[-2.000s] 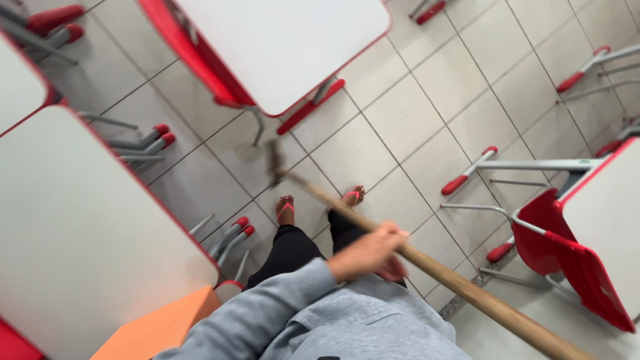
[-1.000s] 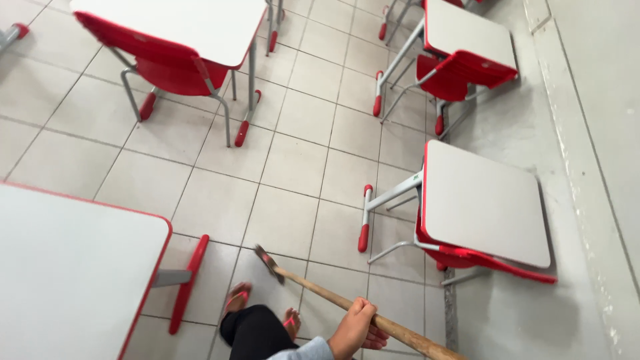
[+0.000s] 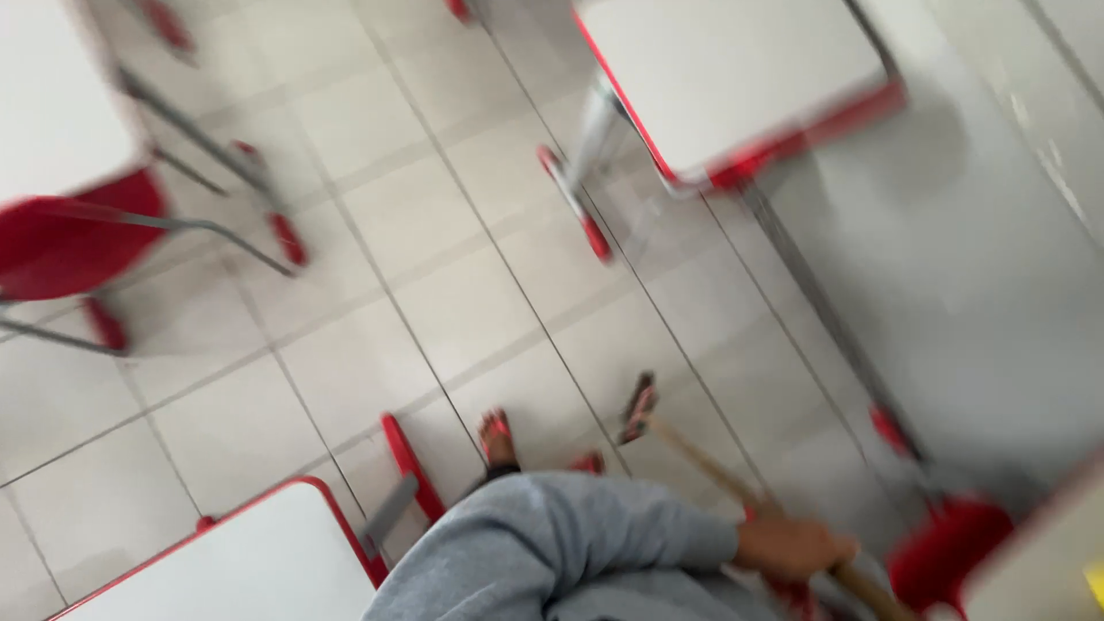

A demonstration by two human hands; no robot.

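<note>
My left hand, at the end of a grey sleeve that crosses in front of my body, is closed around the wooden handle of a long floor tool. Blur leaves it unsettled whether this is a broom or a squeegee. Its narrow dark and reddish head is over the tiled floor, to the right of my feet. My right hand cannot be made out.
A white desk with red edging lies close at lower left, its red foot beside my foot. Another desk stands at upper right, and a red chair at left. A red seat is at lower right, near the handle.
The view has swung and moved along the floor between desks. My left hand remains on the handle, and the tool's head is now to the right of my feet.
</note>
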